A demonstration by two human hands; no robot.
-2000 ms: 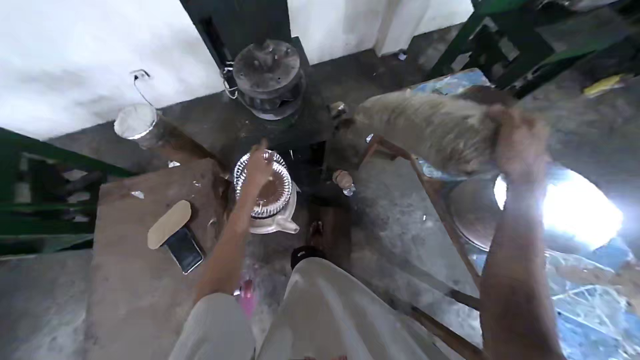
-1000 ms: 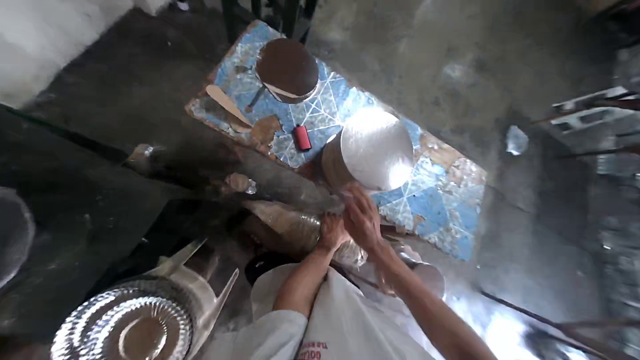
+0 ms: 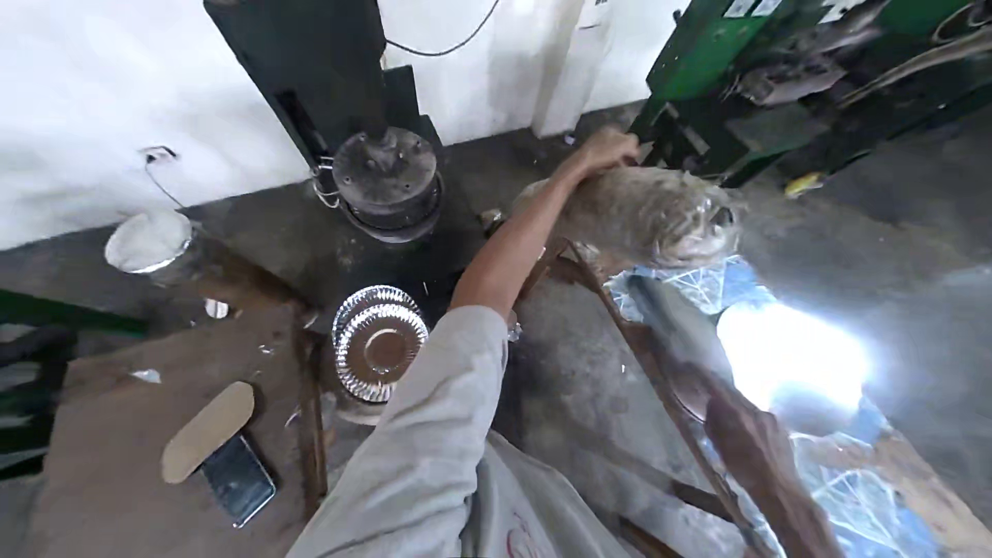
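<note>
My left hand [image 3: 608, 151] is at the far edge of a large, dusty plastic bag [image 3: 647, 213], with its fingers curled against it. The bag lies sideways, its crumpled end towards the right. Nearer to me, my right hand [image 3: 740, 422] grips a grey, motion-blurred object [image 3: 674, 318] that I cannot identify; it points up and left over the table's edge. Two fluted round foil pans [image 3: 380, 341], one overlapping the other, lie left of my left forearm. Behind them stands a machine with a round metal head [image 3: 386, 174].
A blue-patterned table [image 3: 876, 496] on the right bears a shiny round metal object [image 3: 790, 364]. A brown board [image 3: 116, 418] at left holds a phone [image 3: 239, 480] and an oval tan piece [image 3: 208, 430]. A white-topped cylinder [image 3: 149, 240] stands behind it.
The view has swung from the table back towards the machine. Two seconds ago my right hand was on the bag and my left over the foil pans; now my left is at the bag.
</note>
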